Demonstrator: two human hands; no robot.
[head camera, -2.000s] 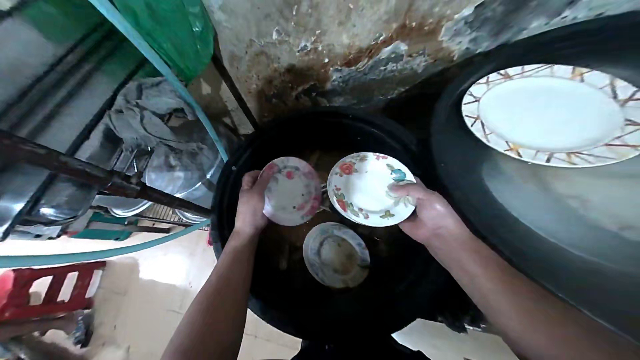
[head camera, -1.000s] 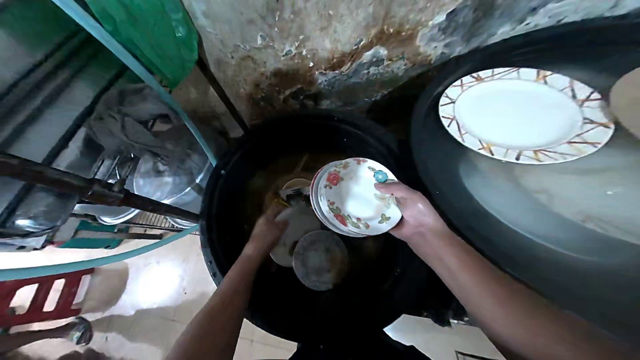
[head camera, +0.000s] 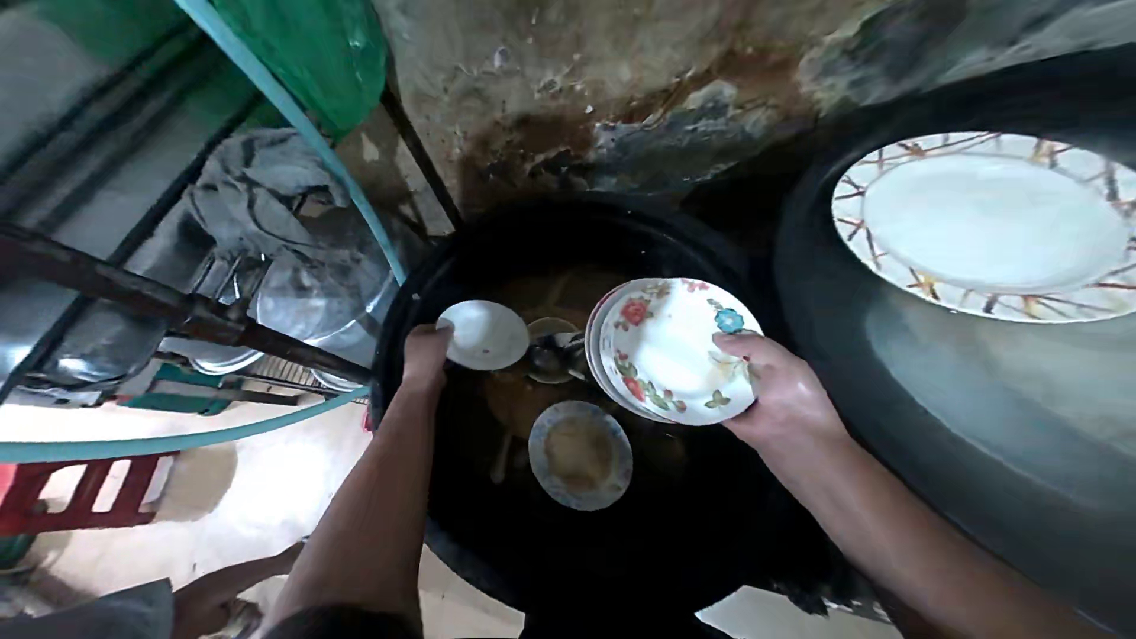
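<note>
My left hand (head camera: 428, 355) grips the edge of a small white dish (head camera: 485, 335) over the left side of a black tub (head camera: 568, 209). My right hand (head camera: 785, 382) holds a short stack of floral plates (head camera: 679, 351) by its right edge, above the tub. Below and between the hands, a plate with a patterned rim (head camera: 581, 455) lies in murky water. Spoons and other cutlery (head camera: 550, 357) rest around a small bowl between the dish and the stack. The dark water hides whatever lies deeper.
At right, a large plate with a crisscross rim (head camera: 994, 222) sits in a second black tub (head camera: 799, 266) of cloudy water. A pale blue hose (head camera: 293, 111), metal rack bar (head camera: 186, 311) and grey cloth (head camera: 266, 191) are at left. Another person's arm (head camera: 235, 577) shows at lower left.
Two seconds ago my left hand held a pink-patterned plate and my right a floral one; now the right holds a stack. My left hand has since lifted a small white dish.
</note>
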